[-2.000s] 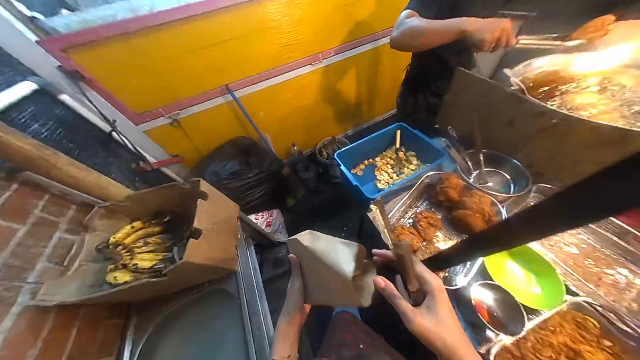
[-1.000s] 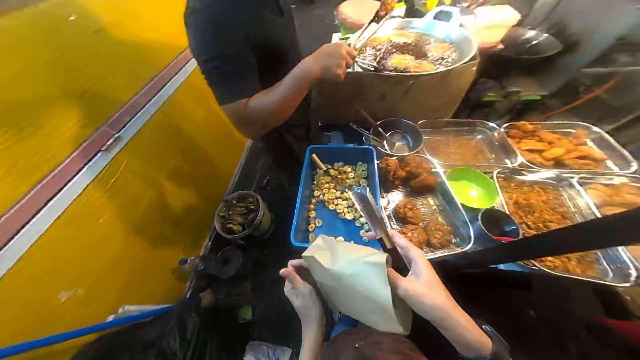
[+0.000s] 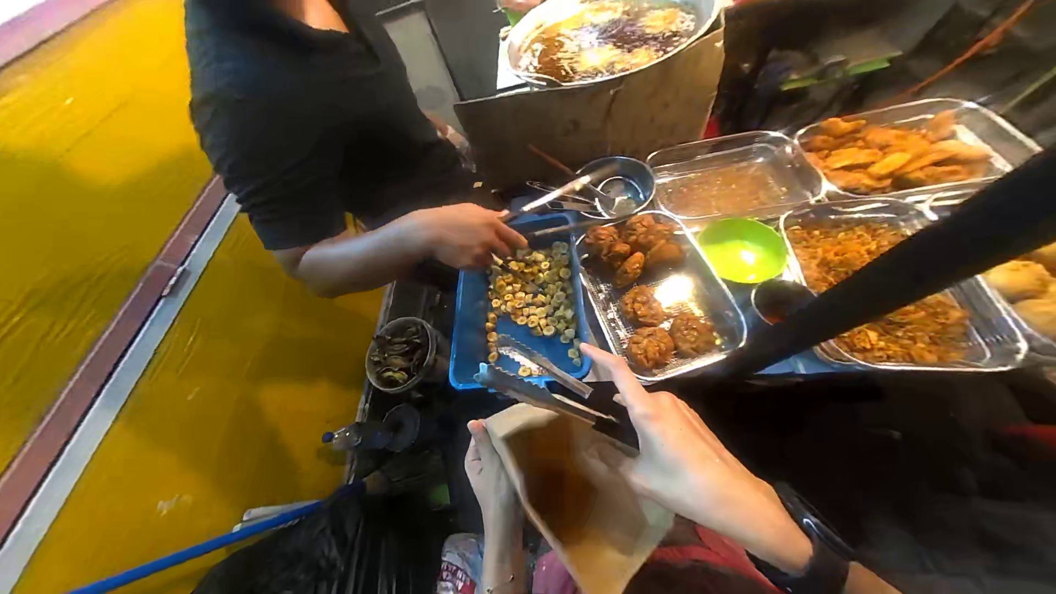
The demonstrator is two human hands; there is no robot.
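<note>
My left hand (image 3: 495, 483) holds the left edge of a brown paper bag (image 3: 577, 503), whose mouth gapes towards me. Metal tongs (image 3: 544, 388) with dark handles are in my right hand (image 3: 685, 462), over the bag's upper right edge. The jaws of the tongs are spread above the near end of a blue plastic tray (image 3: 466, 355) that holds sliced bananas (image 3: 540, 289). Right of that tray, a clear tray (image 3: 726, 330) contains browned fried pieces (image 3: 648, 346).
A co-worker's hand (image 3: 470, 235) holds tongs over the blue tray. Behind are a metal bowl (image 3: 631, 186) and a pan of hot oil (image 3: 610, 41). A green bowl (image 3: 742, 250) and trays of fried food (image 3: 899, 157) stand right. A black pole (image 3: 907, 264) crosses the right side.
The paper bag's mouth has opened wide, and the tongs' jaws have spread apart. The co-worker's hand has moved from the frying pan to the blue tray. The view has swung right since the first frame.
</note>
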